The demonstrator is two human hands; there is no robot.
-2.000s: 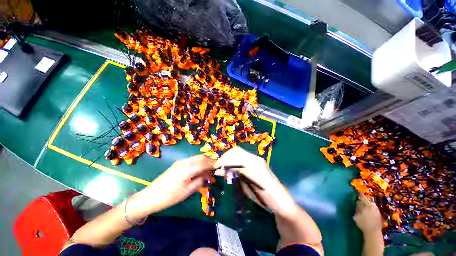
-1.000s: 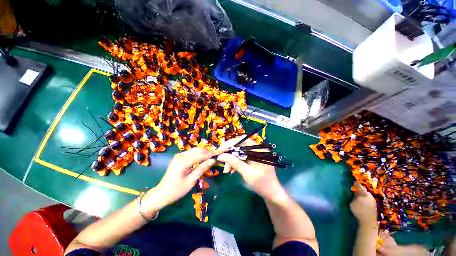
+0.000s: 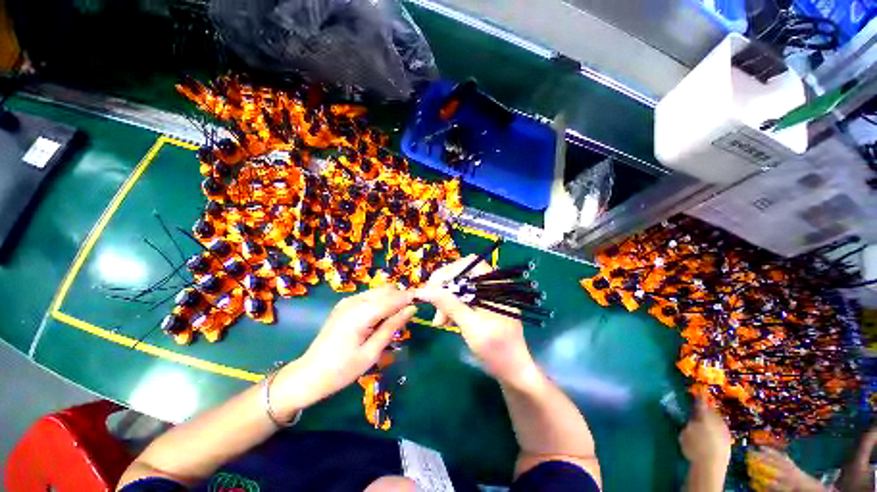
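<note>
My right hand [image 3: 486, 325] holds a bundle of thin black leads [image 3: 510, 291] that fan out to the right. My left hand [image 3: 370, 317] meets it at the fingertips; its thumb and fingers are pinched together, and what lies between them is too small to tell. A pile of small orange assemblies [image 3: 317, 211] with black and white patches lies just beyond my hands. A few orange assemblies [image 3: 375, 399] lie below my hands, near my body. Loose black leads [image 3: 159, 264] lie left of the pile.
Yellow tape [image 3: 106, 226] outlines the pile's area. Behind are a dark plastic bag [image 3: 327, 43], a blue tray [image 3: 481, 149] and a clear bag [image 3: 582, 197]. At right are a white box [image 3: 707, 125], a denser orange pile [image 3: 760, 336] and another person's hand [image 3: 707, 437]. A red stool [image 3: 58, 452] stands lower left.
Since two seconds ago, the black leads have come into clear view, fanned from my right hand. My hands stay together. The view has shifted, and another person's second hand shows at lower right.
</note>
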